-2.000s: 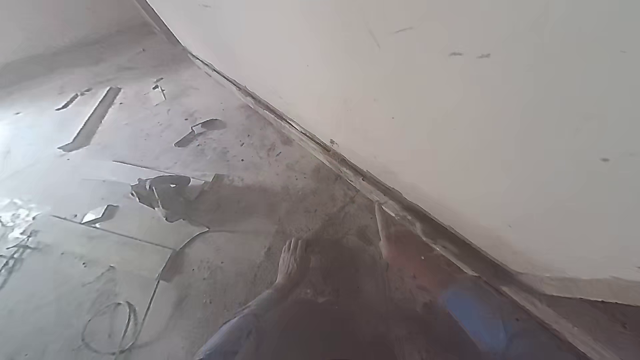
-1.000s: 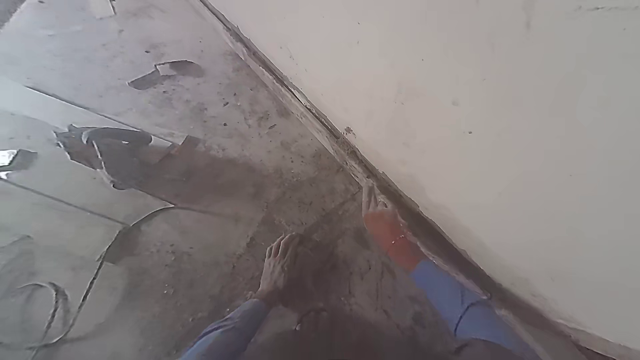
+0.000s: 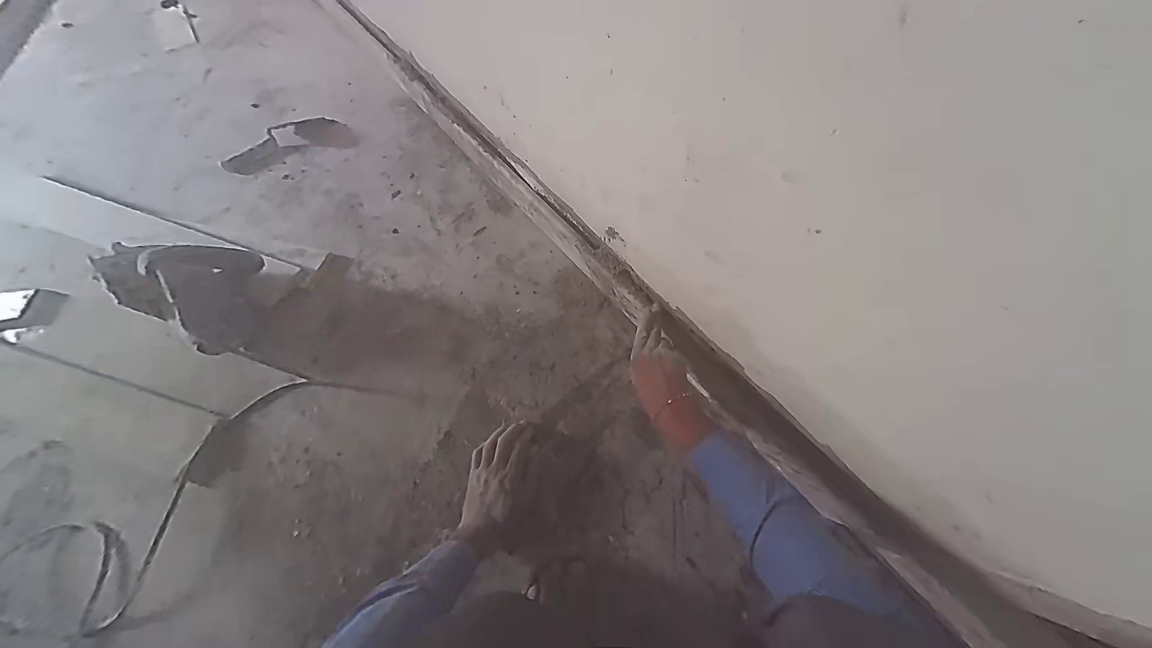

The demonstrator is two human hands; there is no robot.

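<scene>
My left hand (image 3: 497, 477) rests palm down on the dusty concrete floor (image 3: 360, 468), fingers slightly apart, holding nothing. My right hand (image 3: 654, 346) reaches to the groove (image 3: 576, 229) that runs along the foot of the pale wall (image 3: 855, 225). Its fingertips touch the raised edge there; whether they pinch something small cannot be made out. A thin bracelet circles the right wrist, and both arms wear blue sleeves.
At the left lie a dark power tool or similar object (image 3: 211, 292), not clearly made out, and a looped cable (image 3: 171, 504). Beyond is a bent offcut (image 3: 288, 144). Flat sheets or tiles (image 3: 117, 351) with straight edges cover part of the floor at the left.
The view has shifted closer to the wall's foot. My right hand stays at the groove, and my left hand remains on the floor.
</scene>
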